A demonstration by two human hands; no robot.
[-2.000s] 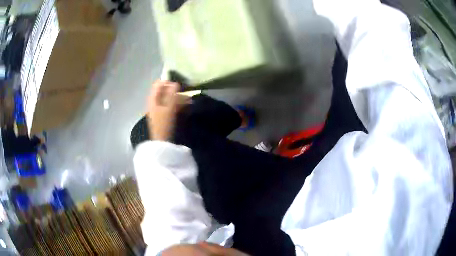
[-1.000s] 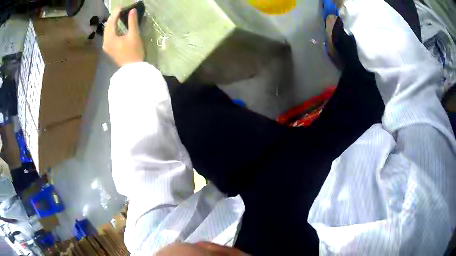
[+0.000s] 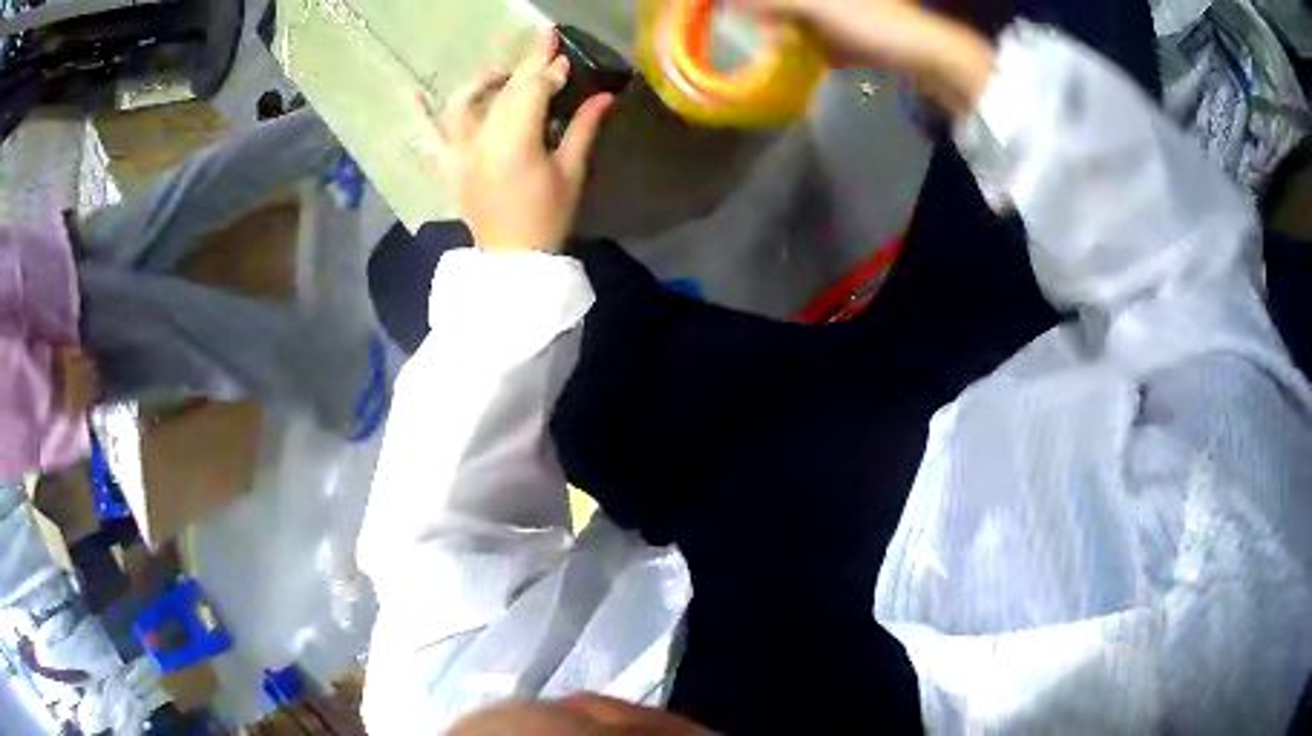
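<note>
The wrapped carton [image 3: 377,89], pale green and shiny with tape, stands tilted at the top centre, partly cut off by the picture's edge. My left hand [image 3: 515,155] is on its near corner, with fingers and thumb around a black corner protector [image 3: 587,65]. My right hand [image 3: 899,51] is at the top, right of the carton, and holds a yellow packing tape roll [image 3: 774,89] with an orange-red core. The roll is close to the carton's corner. Whether the roll sits in a dispenser cannot be told.
Another person in grey trousers [image 3: 216,324] and a pink top is at the left, in front of brown cartons [image 3: 202,457]. A blue plastic piece [image 3: 183,627] lies lower left. A red object [image 3: 852,288] shows between my legs. Crumpled whitish film [image 3: 1235,86] is upper right.
The tape roll and my right hand have come further into view beside the carton. My left hand is further right, on a black-capped corner. The other person has come into view at left.
</note>
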